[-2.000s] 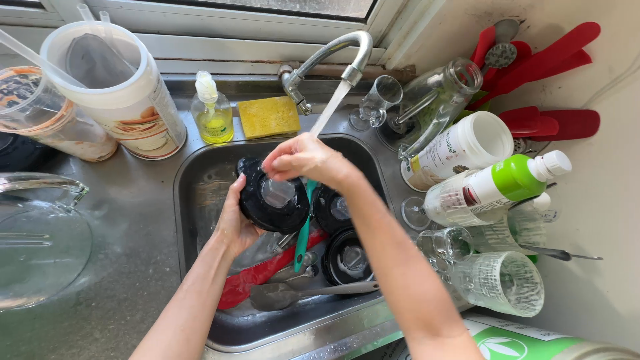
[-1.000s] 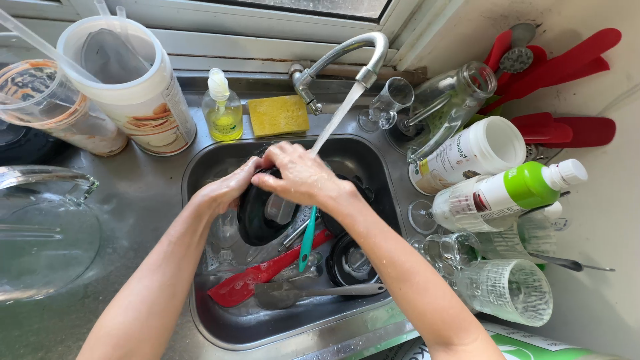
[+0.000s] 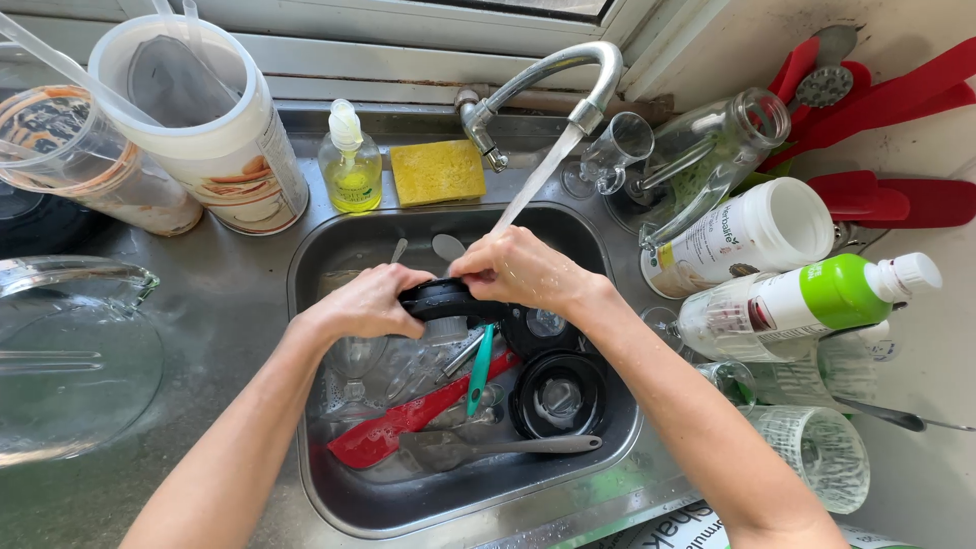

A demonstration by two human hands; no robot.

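My left hand (image 3: 374, 303) grips the left edge of a round black plastic lid (image 3: 450, 305), tilted on its side above the sink (image 3: 335, 499). My right hand (image 3: 518, 268) holds the same lid's upper right part, under water running from the tap (image 3: 585, 114). Below lie a red silicone spatula (image 3: 404, 423), a green-handled utensil (image 3: 479, 370), a grey spatula (image 3: 457, 451), a stemmed glass (image 3: 356, 362) and more black lids (image 3: 558, 395). My right fingertips are partly hidden.
A yellow sponge (image 3: 438, 173) and a soap bottle (image 3: 351, 164) stand behind the sink. At left are a white plastic tub (image 3: 244, 171) and a glass jug (image 3: 76, 366). Tipped containers, a green-white bottle (image 3: 801, 305), glasses (image 3: 812, 457) and red utensils (image 3: 915, 202) crowd the right side.
The black lid was held face up two seconds ago; now it is turned on edge, its rim toward the view. My right hand has shifted to the lid's right part. The tap still runs.
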